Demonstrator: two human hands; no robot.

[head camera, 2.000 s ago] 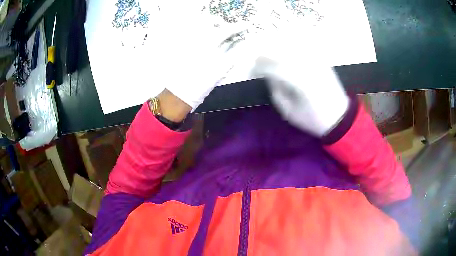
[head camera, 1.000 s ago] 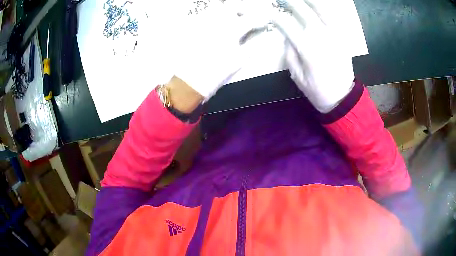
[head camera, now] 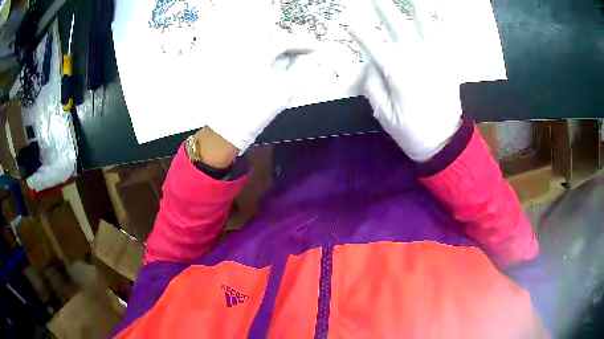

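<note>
A large white paper sheet [head camera: 165,106] lies on the dark green bench. Small screws [head camera: 173,13] lie on it in scattered piles at the upper left, top middle and upper right. My left hand [head camera: 261,93], in a white glove, is over the paper left of centre; its fingers blend into the white, and a dark patch shows near its fingertips. My right hand [head camera: 414,93], also gloved, is over the right part of the paper with its fingers spread upward beside the screws. I cannot tell whether the left holds screws.
A yellow-and-black screwdriver [head camera: 67,83] lies at the left of the bench [head camera: 543,73]. Beside it are black cables [head camera: 99,46] and a crinkled clear plastic bag [head camera: 53,142]. Open cardboard boxes [head camera: 530,179] stand below the bench edge on both sides.
The paper and bench sit lower in view than one second ago, showing more of the middle pile. My left hand has shifted slightly left; my right hand remains near the screws.
</note>
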